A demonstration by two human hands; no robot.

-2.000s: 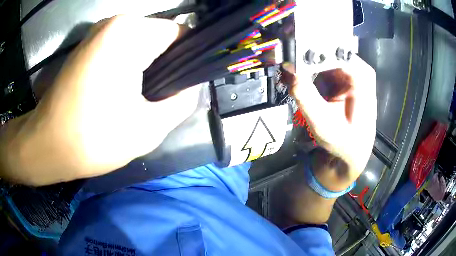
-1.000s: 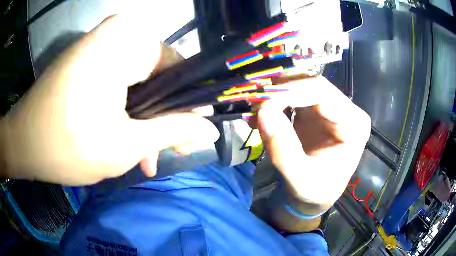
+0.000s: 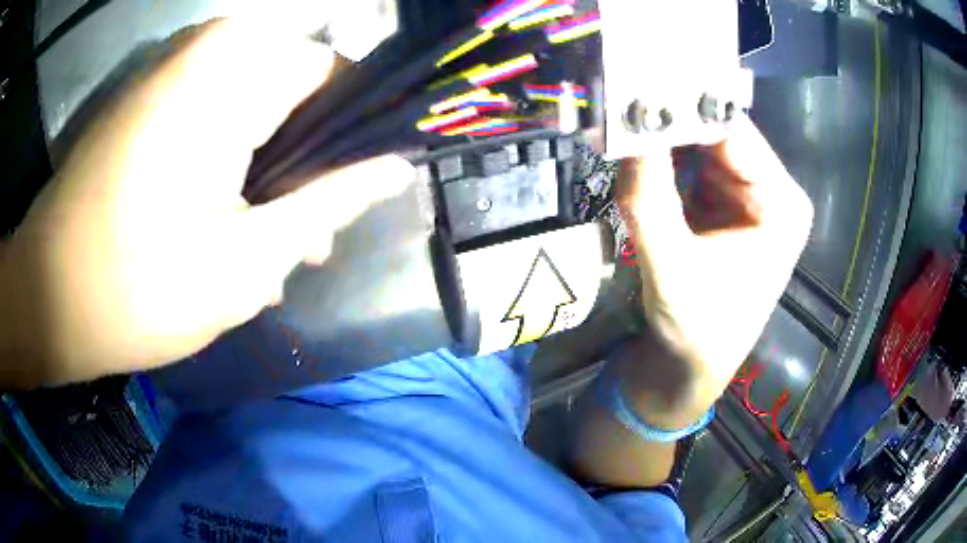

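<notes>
My left hand [image 3: 159, 233], bare and washed out by glare, is closed around a fanned bundle of black multi-core cables [image 3: 350, 117]. Their short red, blue, yellow and white cores [image 3: 498, 72] point right, above a black block with small silver screws [image 3: 498, 202]. A white panel with a black-outlined arrow [image 3: 541, 288] is below the block. My right hand [image 3: 721, 233], bare with a light blue wristband [image 3: 660, 424], is just below a bright white plate with dark round screws [image 3: 673, 74]. Its fingers are bent. Its fingertips are partly hidden at the plate, and I cannot tell if they hold anything.
Smooth grey metal [image 3: 361, 286] lies under my left hand. A blue-edged tray [image 3: 64, 483] of black cables is at lower left. A red coiled hose [image 3: 763, 408] and a red item [image 3: 917, 323] are at right. A dark rounded rectangle [image 3: 755, 27] is at top right.
The cable ends have moved up and left, uncovering the block and arrow panel. My right hand has moved from the core ends, right and up to the white plate.
</notes>
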